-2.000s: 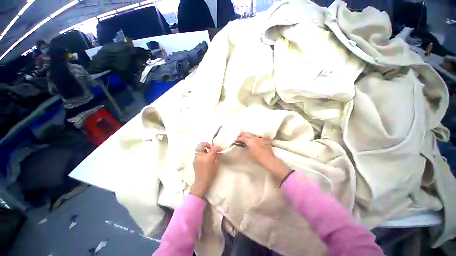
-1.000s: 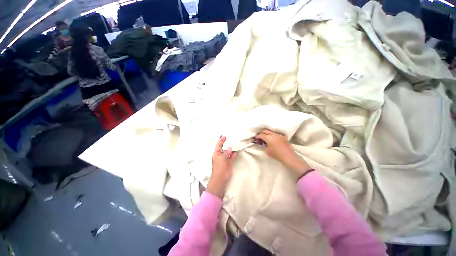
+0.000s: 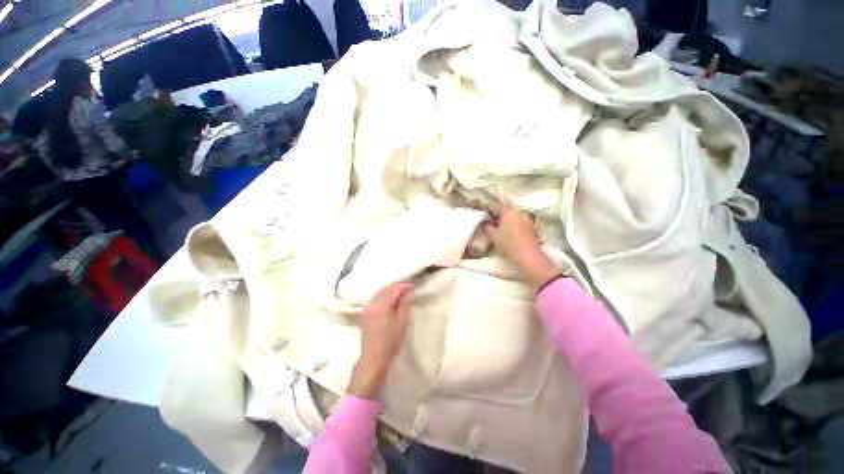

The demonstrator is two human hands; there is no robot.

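A cream jacket [image 3: 490, 333] lies in front of me on top of a heap of cream garments, its squarish pocket panel facing up. My left hand [image 3: 384, 324] pinches the jacket's folded edge near the middle. My right hand [image 3: 512, 239] is further up and to the right, its fingers at a fold of the cloth. A small dark spot shows at its fingertips; whether that is a tool I cannot tell. A small pale label [image 3: 527, 131] lies on the heap above.
The white tabletop [image 3: 120, 356] shows its pointed corner at left. Beyond it are a red stool [image 3: 116, 268], a standing person [image 3: 83, 148] and a grey cloth heap [image 3: 254, 130]. Another table [image 3: 768, 111] stands at right.
The view has shifted right. My right hand has moved up and away from my left hand, and the cloth between them is now lifted into a fold.
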